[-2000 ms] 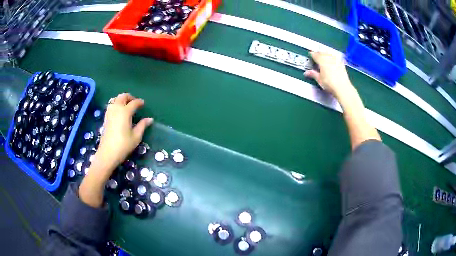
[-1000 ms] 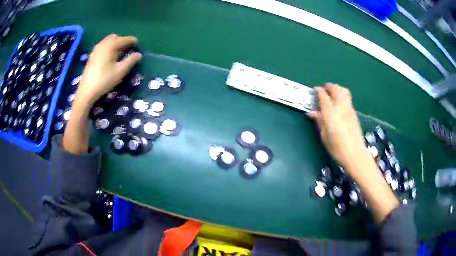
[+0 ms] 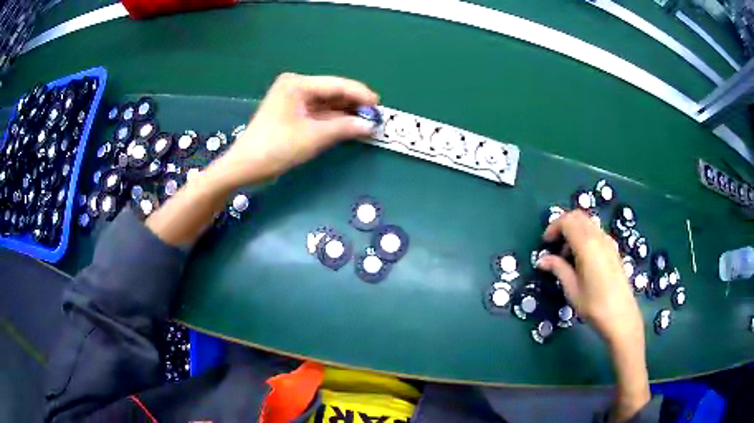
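A pale fixture strip (image 3: 446, 144) lies on the green bench in front of me, its round seats facing up. My left hand (image 3: 318, 120) pinches one speaker unit (image 3: 369, 116) at the strip's left end. My right hand (image 3: 579, 260) is over the right heap of speaker units (image 3: 529, 304), fingers bent and apart; whether it touches one is hidden. Several black discs with white centres (image 3: 365, 213) lie in the middle. Another loose heap (image 3: 163, 144) lies at left, partly behind my left forearm.
A blue parts bin (image 3: 83, 157) full of discs stands at far left. A red bin (image 3: 178, 7) is cut off at the top. At right are a dark loaded strip (image 3: 727, 182), a thin stick (image 3: 692, 245) and a small translucent bottle (image 3: 736, 264).
The strip has been let go by my right hand, which has moved down to the right heap. My left hand has moved from the left heap to the strip's left end with a disc.
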